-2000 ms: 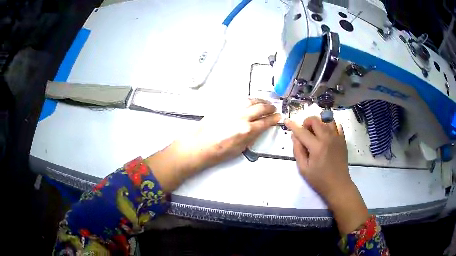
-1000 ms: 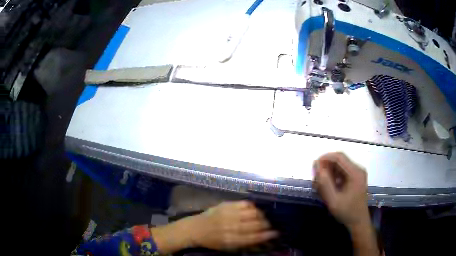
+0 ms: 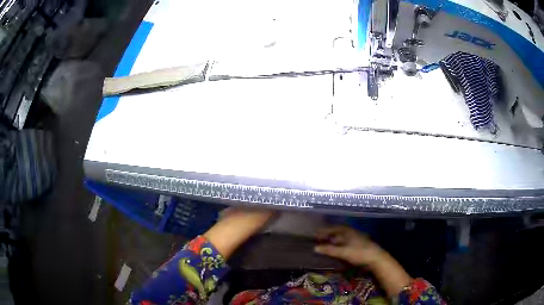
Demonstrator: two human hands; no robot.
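Note:
A grey-beige sewn strip (image 3: 156, 80) lies at the left of the table. A whitish strip with a dark edge line (image 3: 286, 73) runs from it to the presser foot (image 3: 374, 77). My left hand (image 3: 247, 221) is below the front table edge, its fingers hidden under the edge. My right hand (image 3: 343, 243) is over my lap, blurred, fingers bent. A pale piece (image 3: 292, 225) and a dark, flat piece (image 3: 268, 253) lie between the hands; whether either hand grips them cannot be told.
The white machine head with "JACK" lettering (image 3: 471, 40) stands at the upper right. A striped cloth (image 3: 472, 86) hangs under its arm. A measuring tape (image 3: 250, 193) runs along the front edge. A blue crate (image 3: 152, 211) is below it. Pale scraps (image 3: 122, 277) lie on the floor.
Both hands have left the needle area and gone down below the front edge. The left hand has moved under the edge and the right hand down to the lap. The view has shifted.

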